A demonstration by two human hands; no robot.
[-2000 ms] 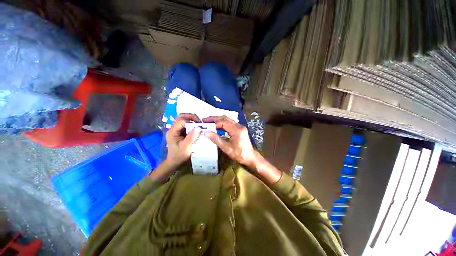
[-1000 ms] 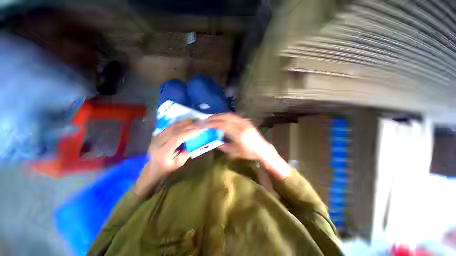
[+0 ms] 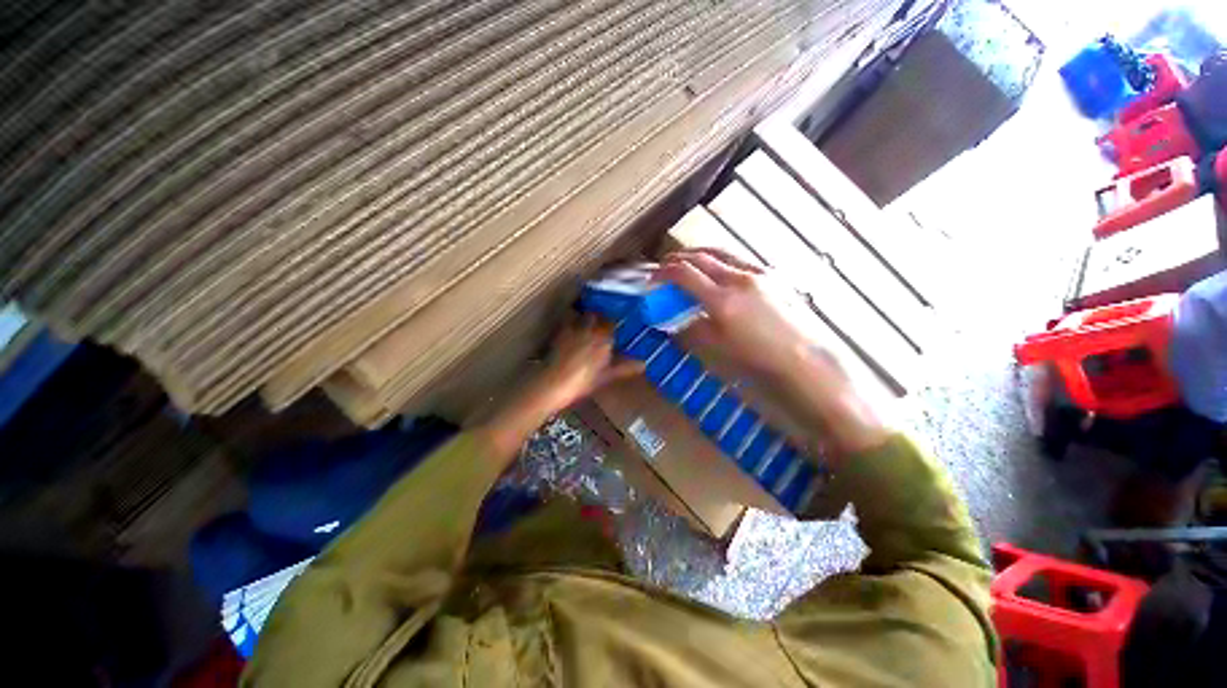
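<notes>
A blue and white retail box (image 3: 665, 308) is in my right hand (image 3: 754, 323), at the far end of an open brown inner carton (image 3: 689, 464). A row of packed retail boxes (image 3: 727, 419) shows its blue ends in that carton. My left hand (image 3: 579, 366) is at the carton's far left end, close to the held box. Its fingers are partly blurred, so I cannot tell whether it grips anything. A barcode label (image 3: 646, 437) is on the carton.
Stacked flat cartons (image 3: 444, 175) rise at the left and top. Several closed inner cartons (image 3: 807, 242) stand beyond my right hand. A large carton (image 3: 915, 121) is behind them. Red stools (image 3: 1110, 356) are at the right. Flat blanks (image 3: 263, 605) lie at lower left.
The view has turned right, from my lap to the open carton. Both hands have moved from the lap to its far end, with the retail box now held in my right hand.
</notes>
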